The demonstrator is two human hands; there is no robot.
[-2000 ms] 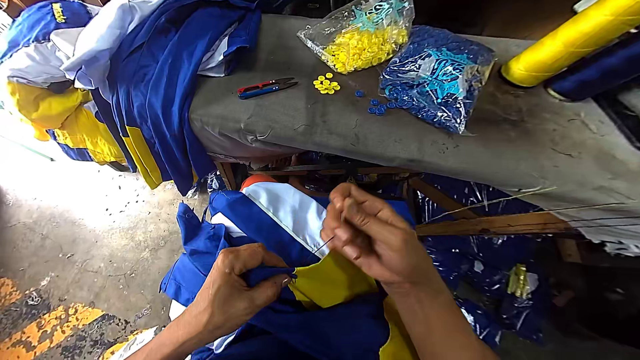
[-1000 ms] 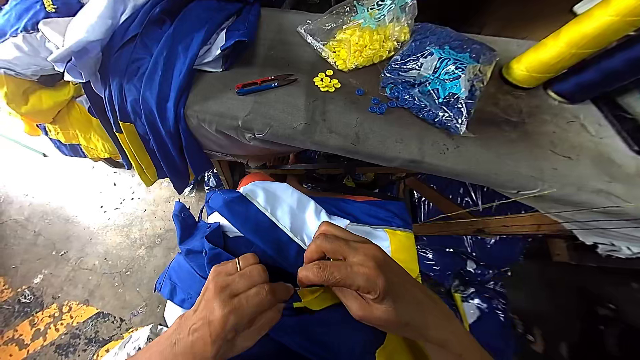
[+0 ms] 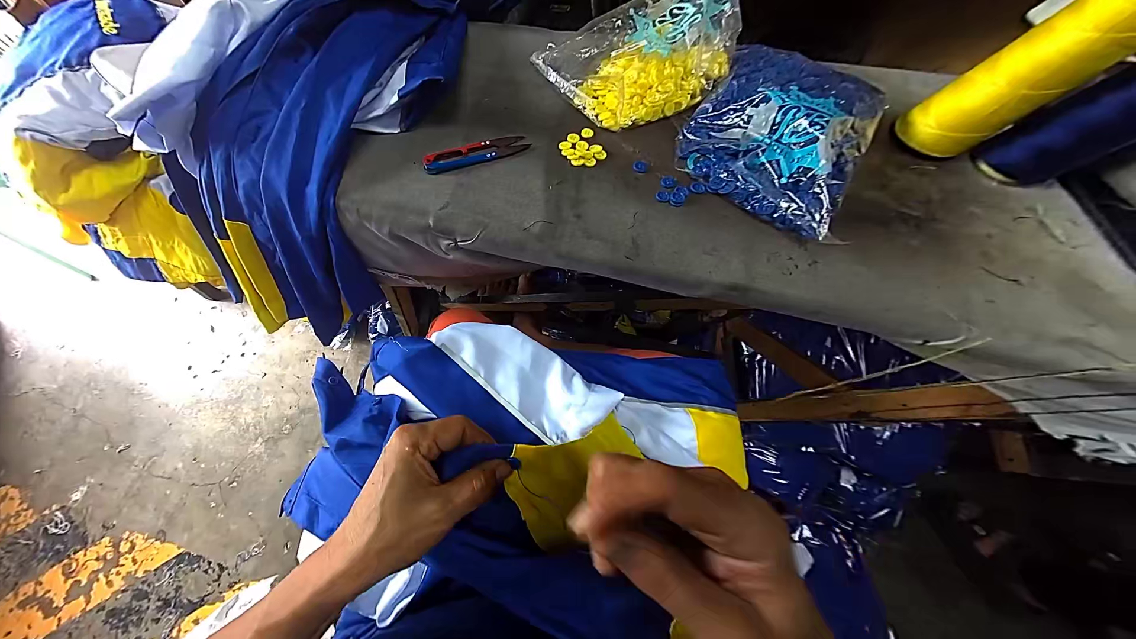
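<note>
On the lap lies a blue, white and yellow garment [image 3: 532,382]. My left hand [image 3: 435,475] pinches its blue edge between thumb and index finger, beside a small blue button [image 3: 513,462] at the border with a yellow panel [image 3: 564,479]. A dark thread loops over that panel from near the button. To the right, above the garment, my right hand [image 3: 692,532] is blurred, with thumb and fingertips drawn together; whether a needle is between them cannot be made out.
A grey cloth-covered table [image 3: 568,213] holds red-and-blue thread snips [image 3: 475,154], loose yellow buttons [image 3: 581,148], loose blue buttons [image 3: 676,191], bags of yellow buttons [image 3: 652,80] and blue buttons [image 3: 772,133], a yellow thread cone [image 3: 1012,75] and piled garments [image 3: 275,142]. A wooden bar [image 3: 887,404] runs beneath.
My hands were close together at the cloth one second ago; now the right hand is apart, lower and to the right. The yellow panel lies more exposed between them.
</note>
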